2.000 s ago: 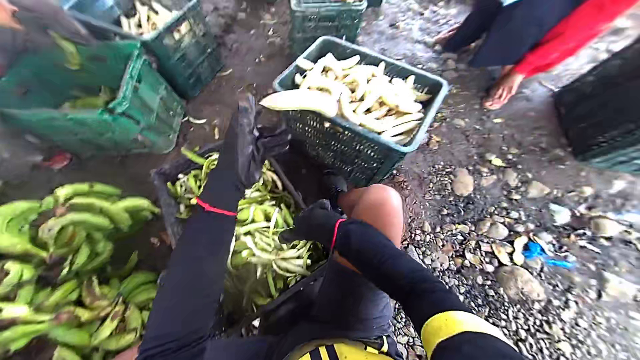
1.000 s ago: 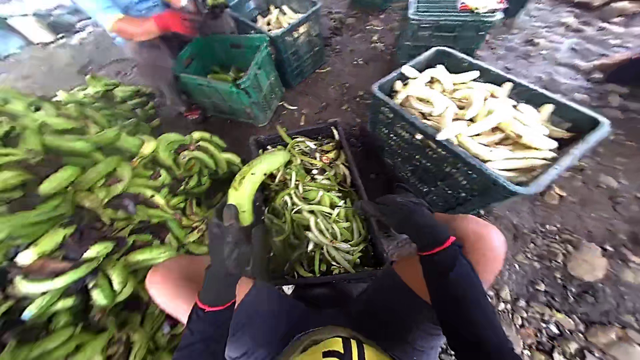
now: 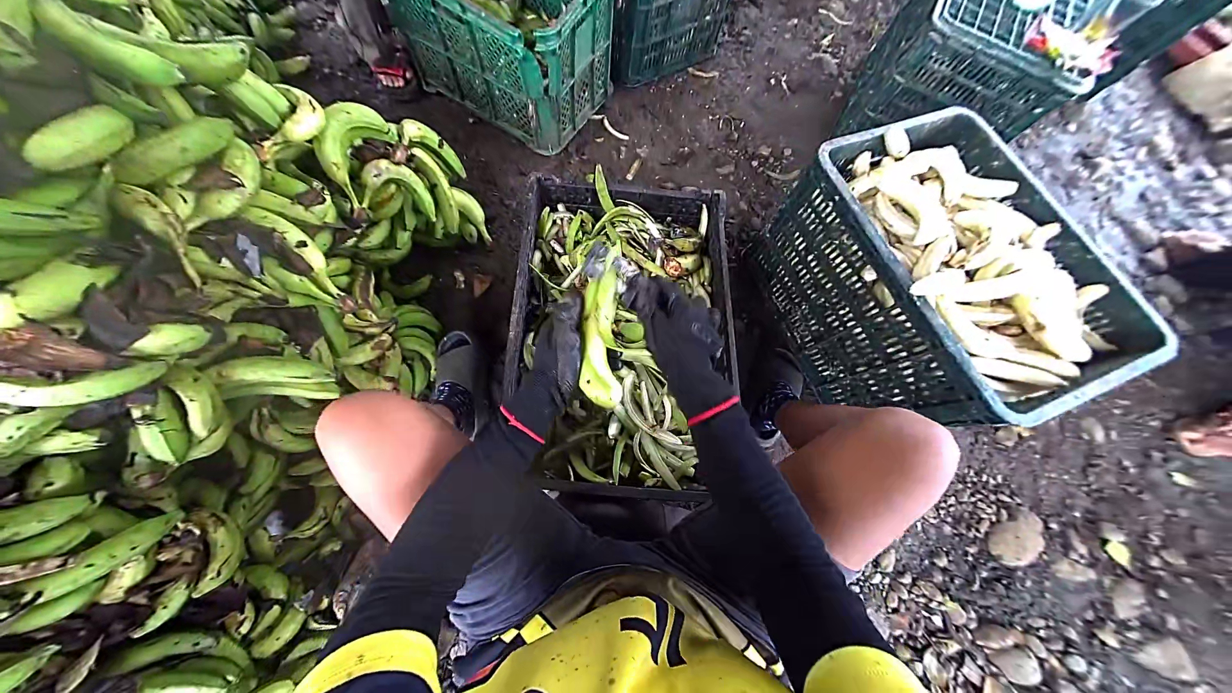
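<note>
Both my hands wear dark gloves with red bands at the wrists. A green plantain [image 3: 599, 337] is held upright over a black crate [image 3: 727, 337] between my knees. My left hand [image 3: 556, 351] is closed around its left side. My right hand [image 3: 679, 332] is at its upper right, fingers curled; something greyish shows by its fingertips at the plantain's top, too blurred to name. Green peels [image 3: 654, 423] fill the black crate. Peeled plantains [image 3: 991, 269] lie in a dark green crate [image 3: 828, 289] to the right.
Unpeeled green plantains [image 3: 192, 375] are heaped along the left. A green crate [image 3: 491, 72] and a darker one [image 3: 669, 38] stand ahead. More crates [image 3: 924, 82] stand at the upper right. A person's foot [image 3: 393, 75] shows at the upper left. Stones [image 3: 1015, 539] lie at the lower right.
Two seconds ago my left hand was raised beside a peeled plantain near the right crate. One second ago it held the green plantain at left; now both hands are together over the peels. The view has shifted.
</note>
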